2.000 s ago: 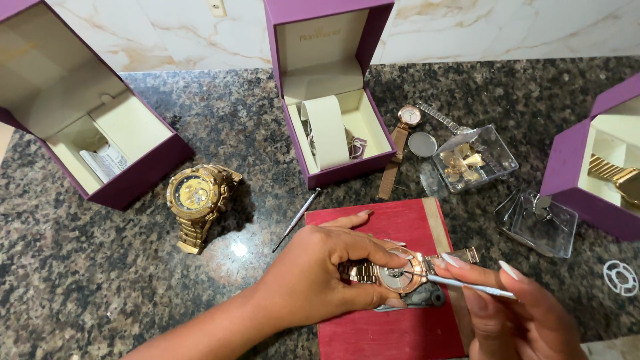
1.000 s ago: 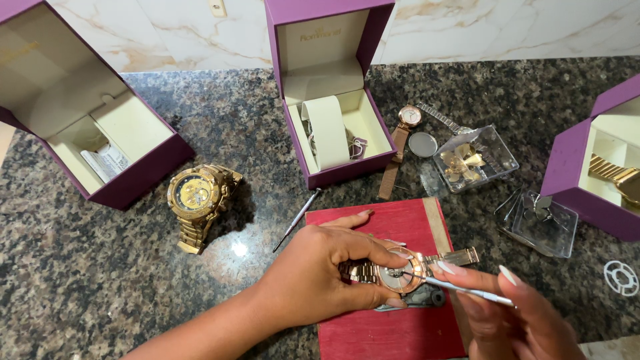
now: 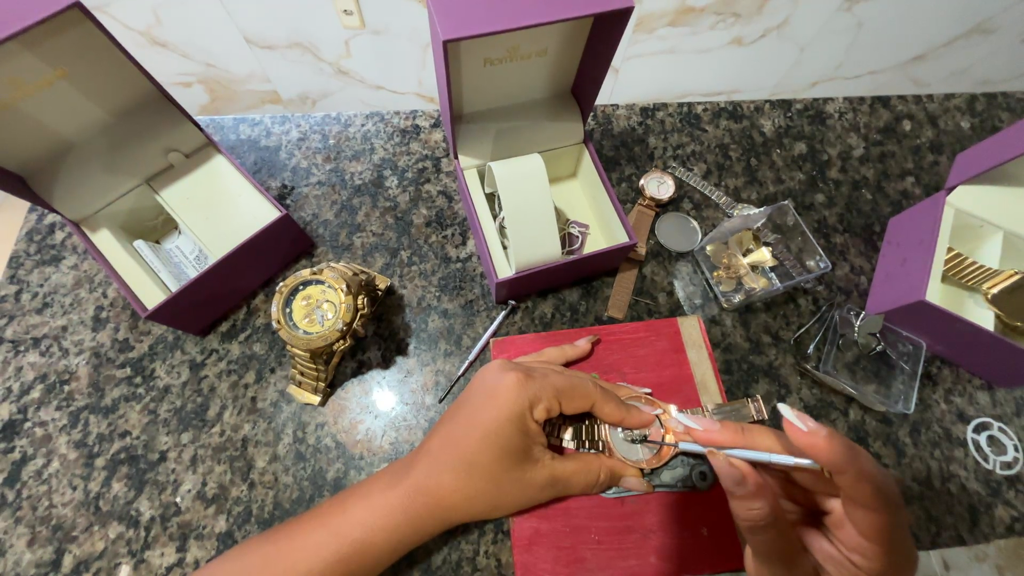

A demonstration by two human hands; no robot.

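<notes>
A rose-gold wristwatch (image 3: pixel 641 450) with a metal link bracelet lies across a red board (image 3: pixel 608 528), its inner works showing in the round case. My left hand (image 3: pixel 520 432) holds the case between thumb and fingers. In my right hand (image 3: pixel 824 488) is a slim silver precision screwdriver (image 3: pixel 748 454), its dark tip touching the middle of the watch. Under the watch, partly hidden, is a grey holder (image 3: pixel 680 475). Left of the board rests a second slim tool (image 3: pixel 478 352), and beyond it a large gold watch (image 3: pixel 316 312).
Open purple watch boxes stand at left (image 3: pixel 232 264), centre (image 3: pixel 552 272) and right (image 3: pixel 904 272). Behind the board lie a mesh-band watch (image 3: pixel 632 272), a round grey disc (image 3: pixel 678 232) and a clear box of gold pieces (image 3: pixel 800 272). Another clear box (image 3: pixel 904 376) sits at right.
</notes>
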